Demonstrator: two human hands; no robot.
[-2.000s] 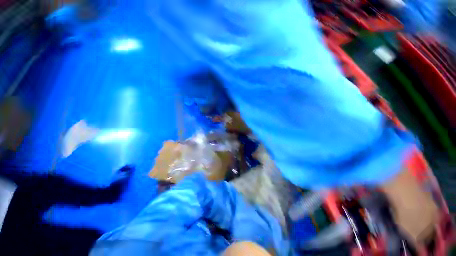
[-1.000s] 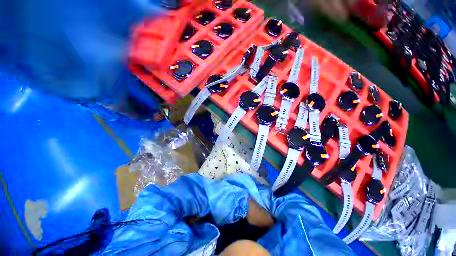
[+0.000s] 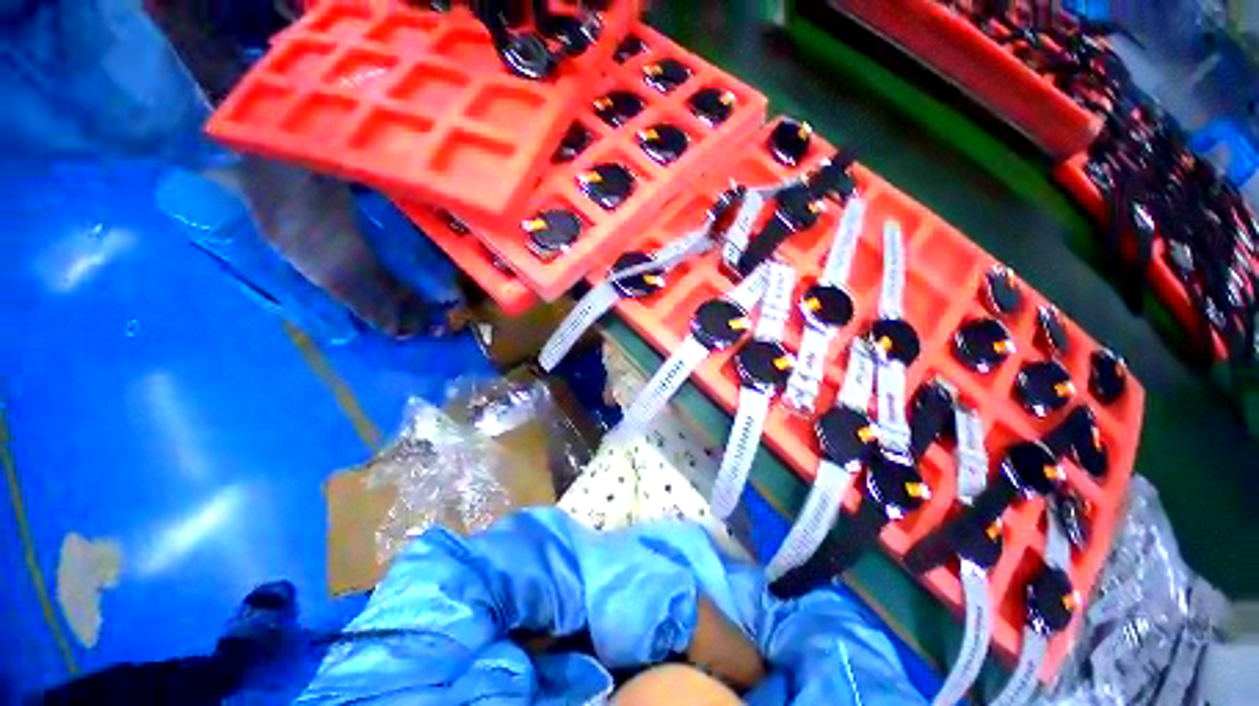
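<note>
Both of my light-blue sleeves lie at the bottom centre. Some bare skin shows between them, but my left hand and my right hand are not visible. A red tray stretches from the centre to the right. It holds round black watch heads with orange pull tabs, many with grey watch straps hanging over the near edge. A few black watch straps lie among them. A second red tray with strapless watch heads stands at its upper left end.
Another red tray, tilted, with mostly bare pockets, overlaps the second tray. Bagged straps lie at the right. A cardboard box under clear plastic film is left of my lap. More red trays hold dark items beyond.
A mostly empty red tray has come into view at the upper left, over the second tray. The blue sleeve that filled that area is gone from there. The main tray sits slightly lower in view.
</note>
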